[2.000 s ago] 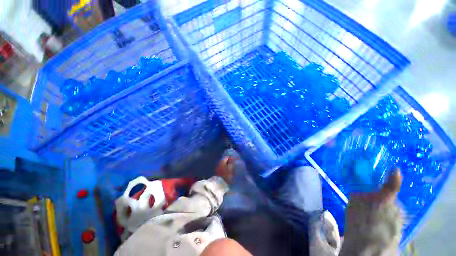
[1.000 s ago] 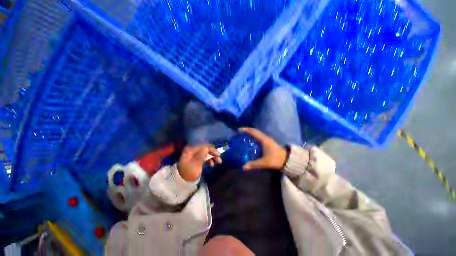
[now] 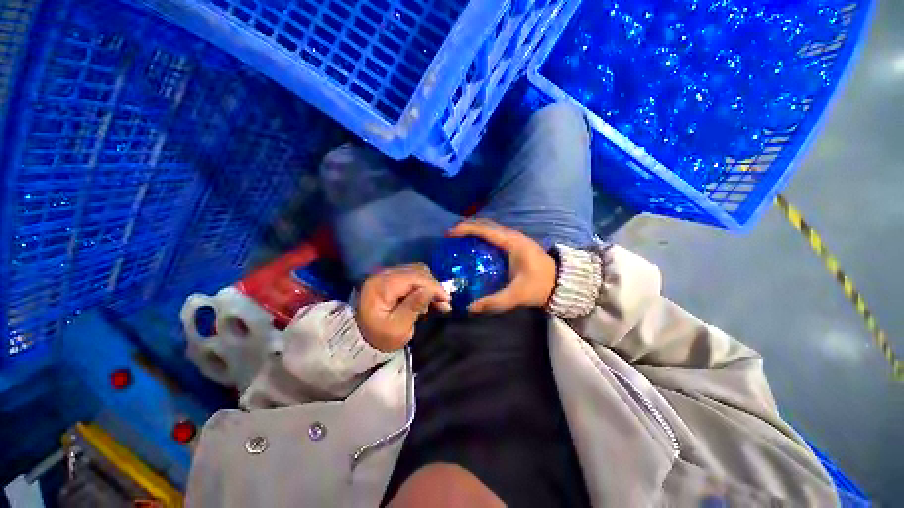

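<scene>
My right hand (image 3: 510, 266) is curled around a glossy blue ball (image 3: 470, 270) above my lap, with thumb and fingers on its right side. My left hand (image 3: 401, 306) is at the ball's left side, its fingers pinched on a small pale tool (image 3: 448, 286). Only a short whitish part of the tool shows, its end at the ball's surface. The rest of the tool is hidden by the fingers. Both hands are bare, coming out of beige sleeves.
A slatted blue crate (image 3: 396, 144) is in front of my knees. Another crate (image 3: 684, 189) packed with blue balls stands at the upper right. Crate walls fill the left. A red item (image 3: 282, 283), a white part with holes (image 3: 238, 332) and a blue box with red knobs (image 3: 149, 382) are lower left.
From one second ago, the tool hand has moved in against the ball and the crates sit higher in view. Two seconds ago the hands were apart, one over the right crate.
</scene>
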